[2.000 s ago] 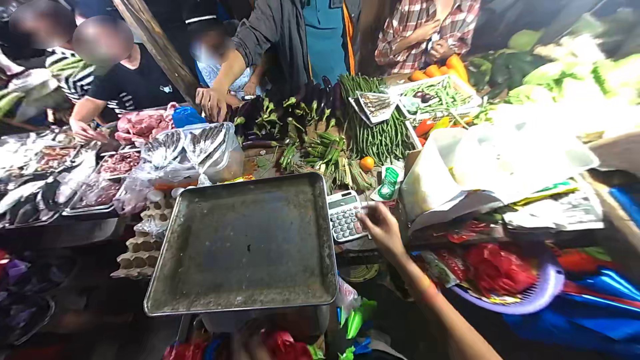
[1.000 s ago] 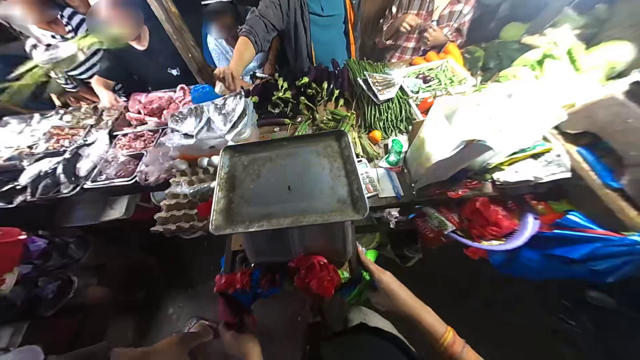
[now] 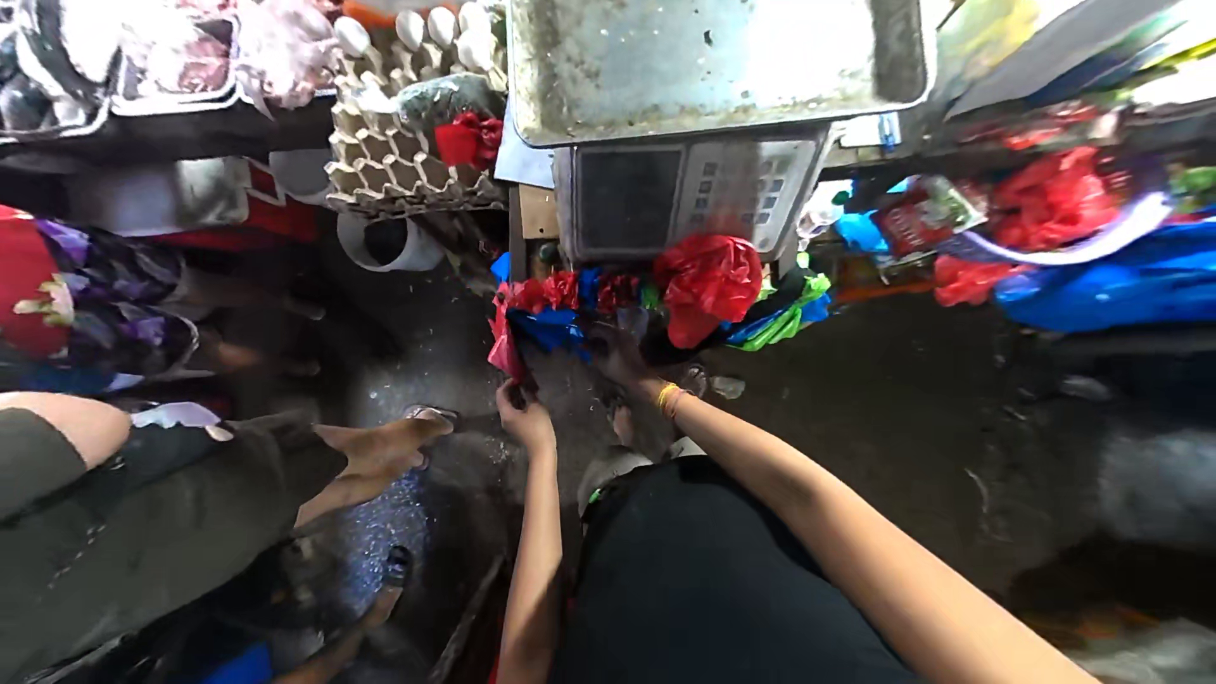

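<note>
My left hand (image 3: 524,414) grips the lower end of a red plastic bag (image 3: 503,337) that hangs at the left of a row of bags. Beside the blue plastic bags (image 3: 551,330) is my right hand (image 3: 617,353), dark and partly blurred; its fingers are hard to make out. A larger red plastic bag (image 3: 708,285) bulges just above and right of it. Green plastic bags (image 3: 784,313) hang farther right. Over the bags stands a digital scale (image 3: 632,199) with a keypad and a worn metal tray (image 3: 712,71) on top.
Stacked egg trays (image 3: 408,171) with eggs stand left of the scale, near trays of meat (image 3: 190,66). A purple-rimmed basket (image 3: 1073,249) with red bags and blue plastic sheeting (image 3: 1102,285) are at the right. Other people's legs (image 3: 380,451) are close at the left.
My right hand has moved from beside the calculator, past the scale's right side, to the hanging bags. My left hand now holds a red bag. The view has tilted down.
</note>
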